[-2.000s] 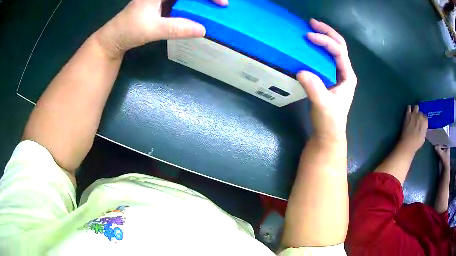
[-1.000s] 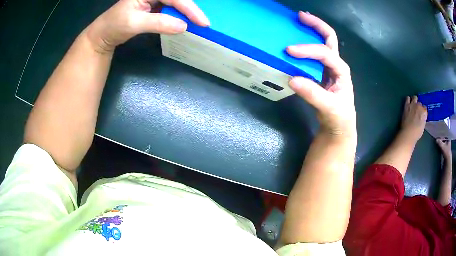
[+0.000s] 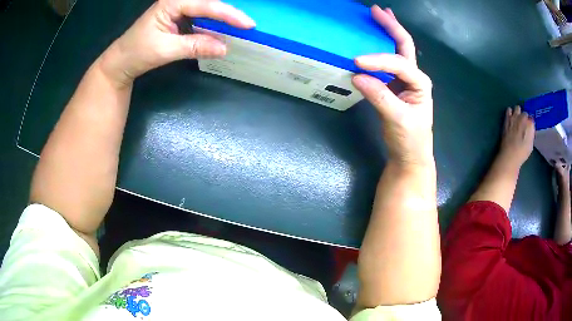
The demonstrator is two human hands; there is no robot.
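A retail box (image 3: 276, 70) with a bright blue top and a white side with small black print lies at the top middle, its far part cut off by the picture's top edge. The blue lid looks closed along the near edge. My left hand (image 3: 179, 34) grips the box's left end, thumb on the white side and fingers on the blue edge. My right hand (image 3: 398, 78) grips the right end, thumb at the white side's corner and fingers on the blue top. Both hands are bare.
The glossy dark green tabletop (image 3: 251, 150) has a pale curved near edge. At the right, a co-worker in a red shirt (image 3: 483, 269) handles another blue-and-white box (image 3: 547, 111). Pale and brown items show at the top right corner.
The box and both my hands have shifted slightly left and up in the picture. My left fingers now lie over the blue edge. The co-worker's box has tilted a little.
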